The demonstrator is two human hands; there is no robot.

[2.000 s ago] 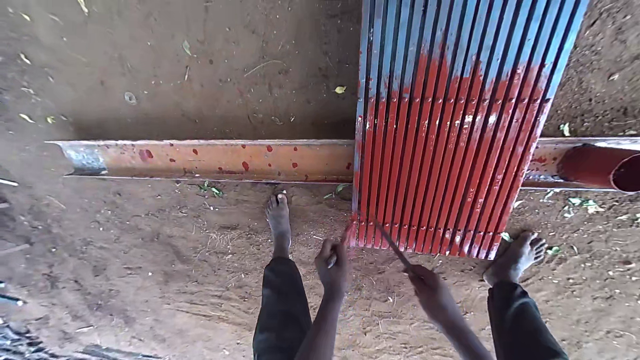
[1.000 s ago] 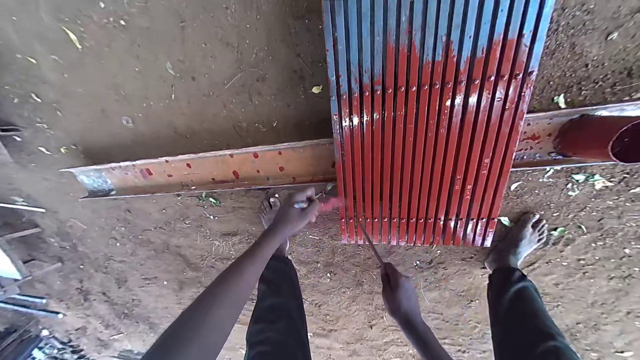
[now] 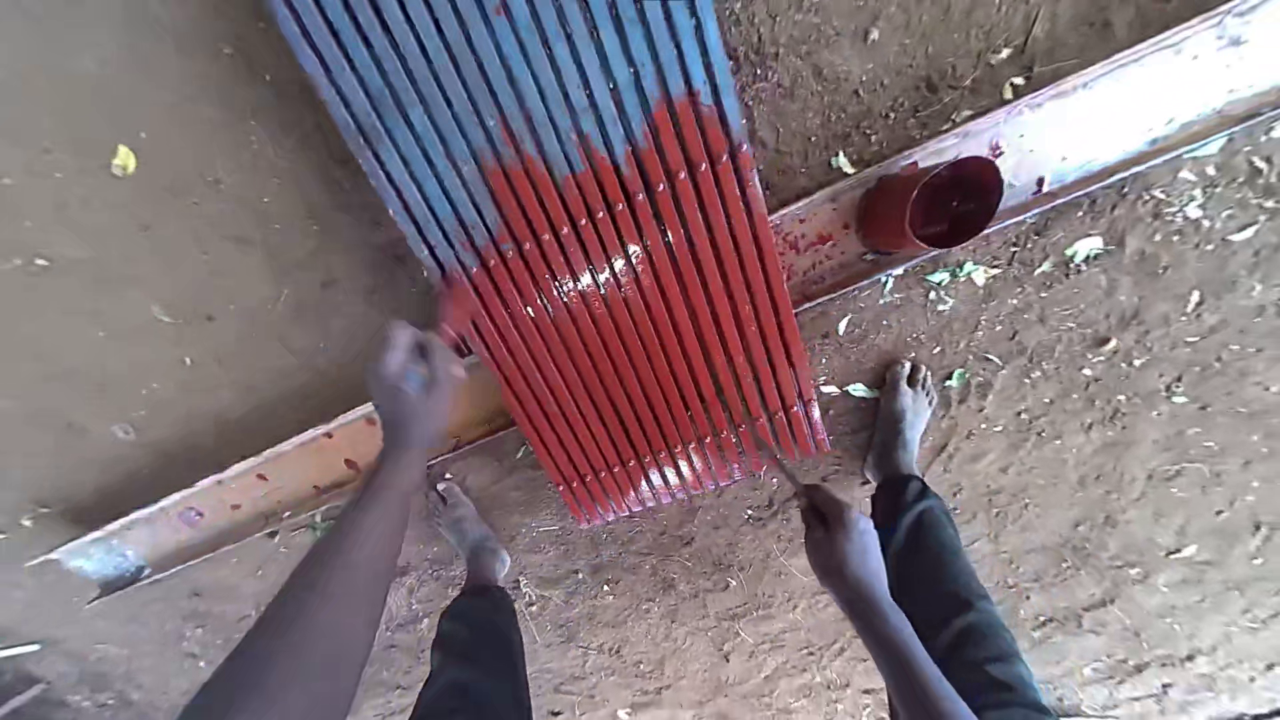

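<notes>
A slatted metal panel [image 3: 640, 330] lies across a metal channel beam, its near part coated in wet red paint and its far part blue-grey. My left hand [image 3: 412, 375], blurred, grips a paintbrush whose red bristles [image 3: 458, 305] are at the panel's left edge. With my right hand [image 3: 835, 535] I hold a thin rod [image 3: 785, 470] that reaches the panel's near right end; its tip is hard to make out among the slats. An open round container [image 3: 930, 205], red inside and out, rests on the beam right of the panel.
The channel beam [image 3: 290, 475], spotted with red, runs left to right under the panel over bare soil. My bare feet [image 3: 468, 535] stand on the near side of it, one to each side of the panel's end. Leaves [image 3: 965, 272] and debris lie on the right.
My left hand with the brush has moved farther up along the panel's left edge. My right hand still holds the rod at the near end. The view has turned and shifted.
</notes>
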